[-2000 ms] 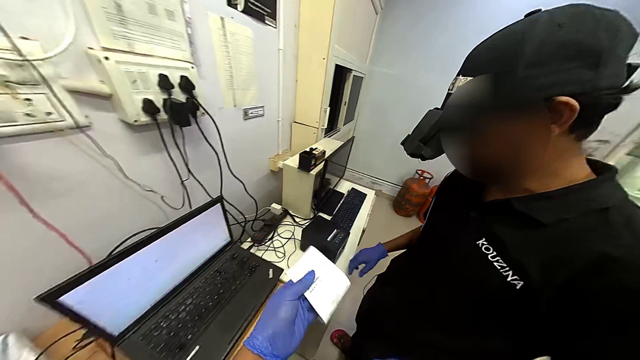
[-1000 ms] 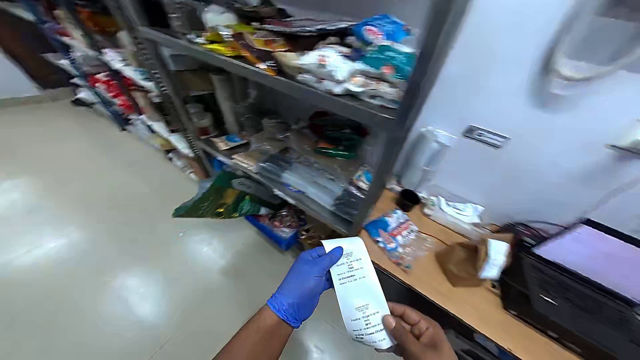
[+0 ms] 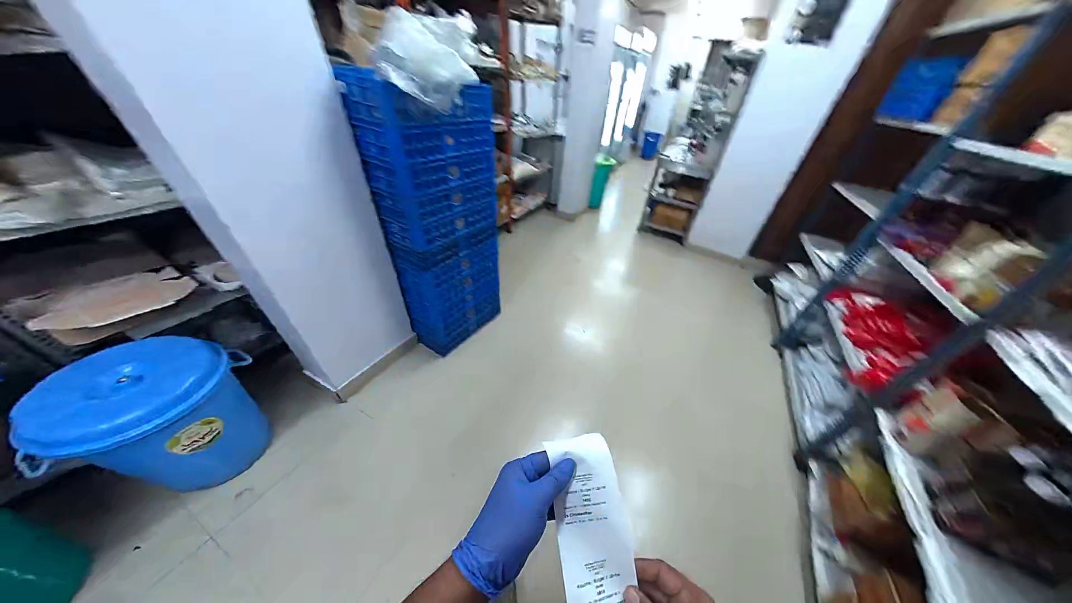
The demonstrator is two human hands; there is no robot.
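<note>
A long white printed paper slip (image 3: 596, 523) hangs between my two hands at the bottom middle of the head view. My left hand (image 3: 517, 519), in a blue glove, pinches its upper left edge, thumb on the front. Bare and partly cut off by the frame's lower edge, my right hand (image 3: 666, 582) grips the slip's lower right side. The slip bears writing, and its lower end is out of view.
A blue lidded tub (image 3: 193, 435) stands at left, past it a white pillar (image 3: 251, 184) and stacked blue crates (image 3: 444, 201). Loaded metal shelves (image 3: 913, 335) line the right. A tiled floor (image 3: 586, 352) runs to a steel rack (image 3: 674, 197) and a green bin (image 3: 601, 180).
The view has swung from the laptop, past the desk and shelving, to an aisle. My right hand, not seen on the slip two seconds ago, now holds it too. The other person is out of view.
</note>
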